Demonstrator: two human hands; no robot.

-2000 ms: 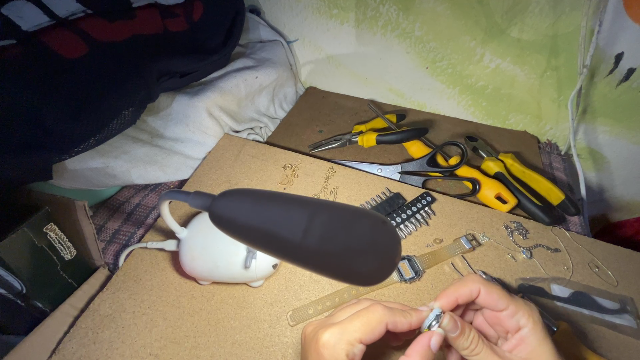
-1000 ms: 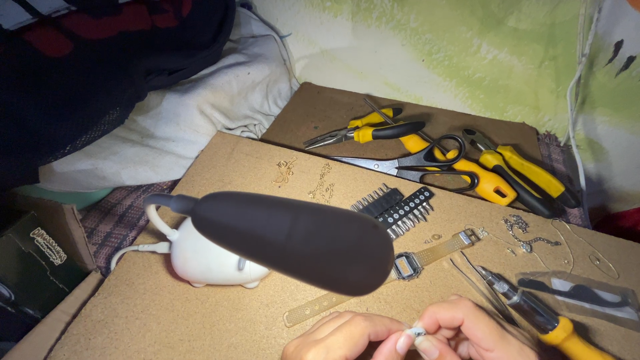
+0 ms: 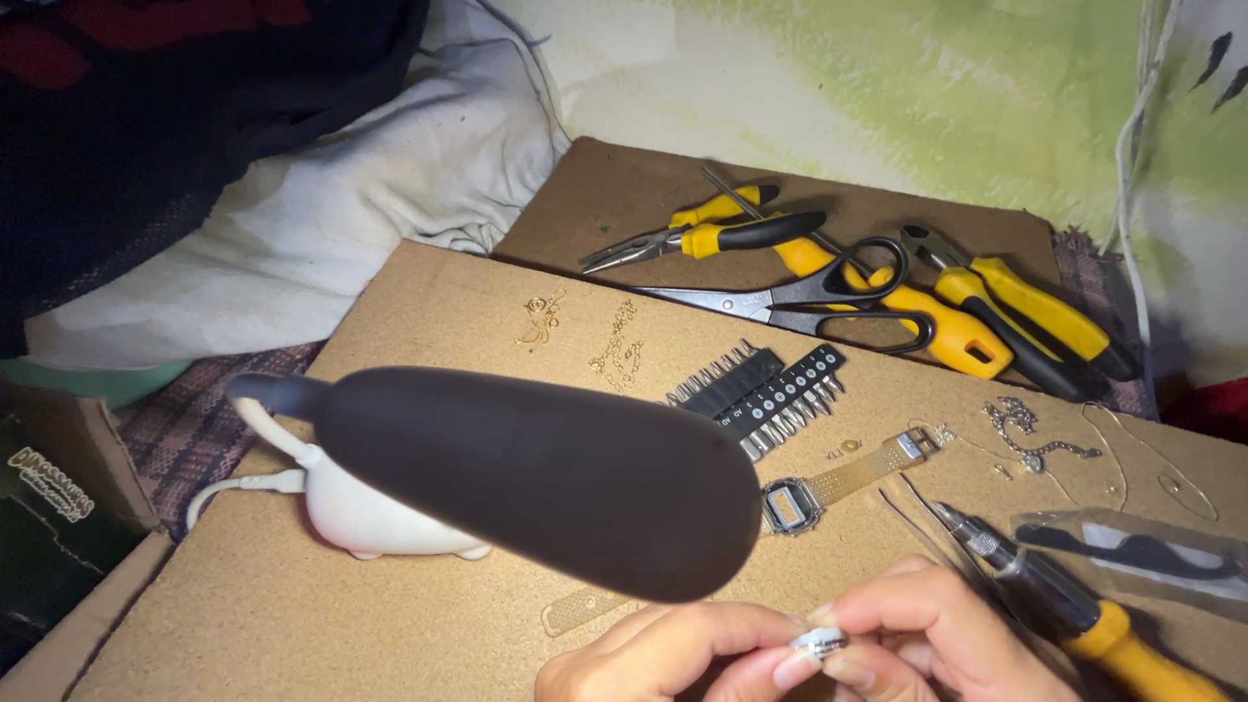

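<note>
Near the bottom edge, my left hand [image 3: 673, 648] and my right hand [image 3: 931, 624] meet, fingertips pinching a small silvery metal piece [image 3: 819, 641] between them. Its exact kind cannot be told. Just above them lies a digital wristwatch [image 3: 788, 505] with a pale perforated strap, partly hidden by the dark lamp head [image 3: 546, 478]. Right of the hands are tweezers [image 3: 926, 526] and a yellow-handled screwdriver [image 3: 1063, 595]. A black holder with screwdriver bits [image 3: 780, 395] sits above the watch.
Needle-nose pliers [image 3: 702, 234], black scissors [image 3: 780, 297] and cutting pliers [image 3: 1024, 312] lie at the back. Gold-coloured chains [image 3: 619, 346] and silver chains [image 3: 1024, 434] rest on the board. A clear packet [image 3: 1141, 551] is at right. The white lamp base [image 3: 380, 507] stands left.
The hands have shifted slightly downward in view, uncovering more of the tweezers and screwdriver. The small piece stays between the fingertips.
</note>
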